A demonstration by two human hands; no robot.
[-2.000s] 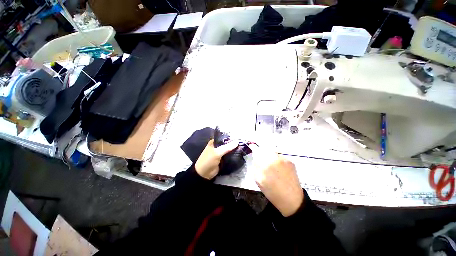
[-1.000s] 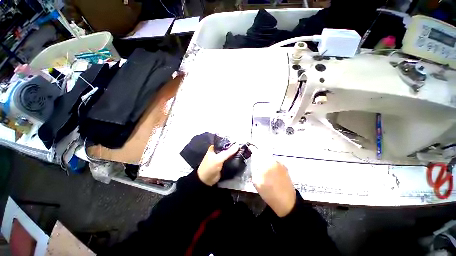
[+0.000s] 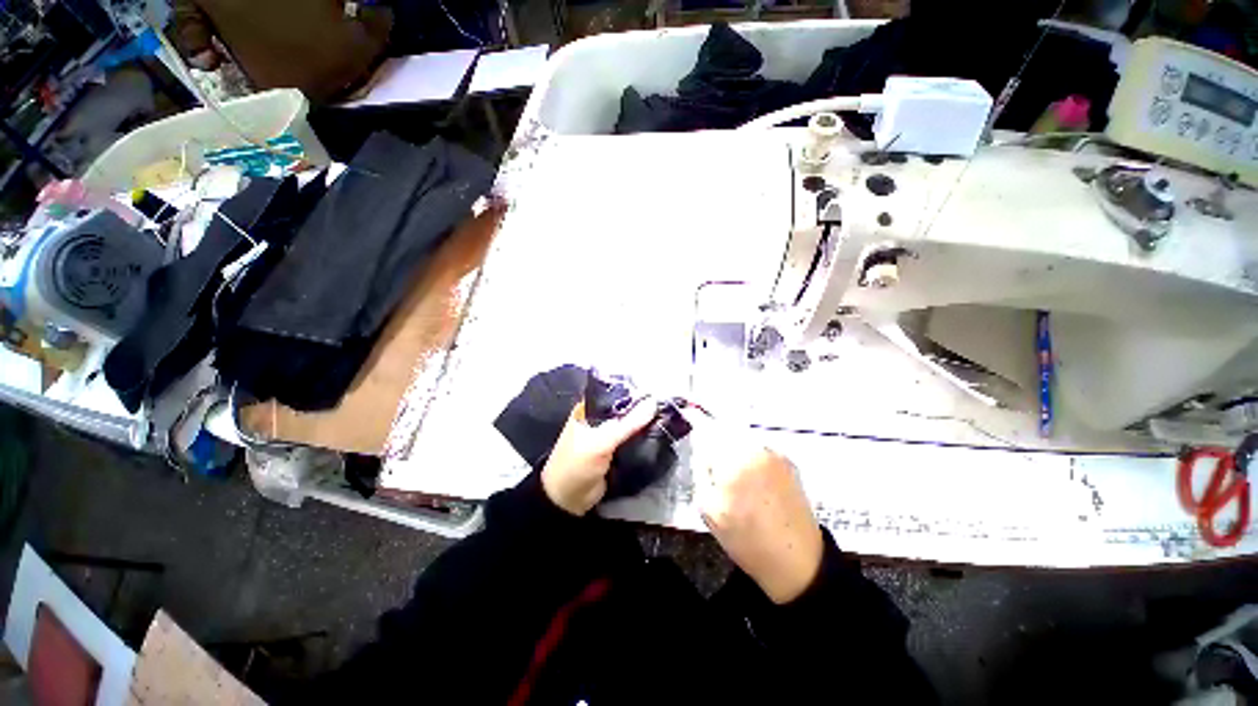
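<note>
A small bunched black cloth piece (image 3: 544, 410) is near the front edge of the white table, left of the sewing machine's needle area. My left hand (image 3: 585, 459) grips it, thumb on top. My right hand (image 3: 756, 503) is just right of the cloth, fingers curled and washed out by glare. A thin dark tip shows between the right fingers and the cloth; I cannot tell what it is. The off-white sewing machine (image 3: 1021, 228) stands to the right, its needle plate (image 3: 720, 345) beyond my hands.
Folded black cloth (image 3: 324, 269) lies on a brown board (image 3: 436, 317) at left. Red-handled scissors (image 3: 1214, 495) lie at the right table edge. A blue pen (image 3: 1044, 374) is under the machine arm. A white tub (image 3: 552, 104) of black cloth stands behind the table. A control panel (image 3: 1189, 104) is top right.
The view has shifted slightly. My left hand keeps its grip on the black cloth, and my right hand stays beside it with little movement.
</note>
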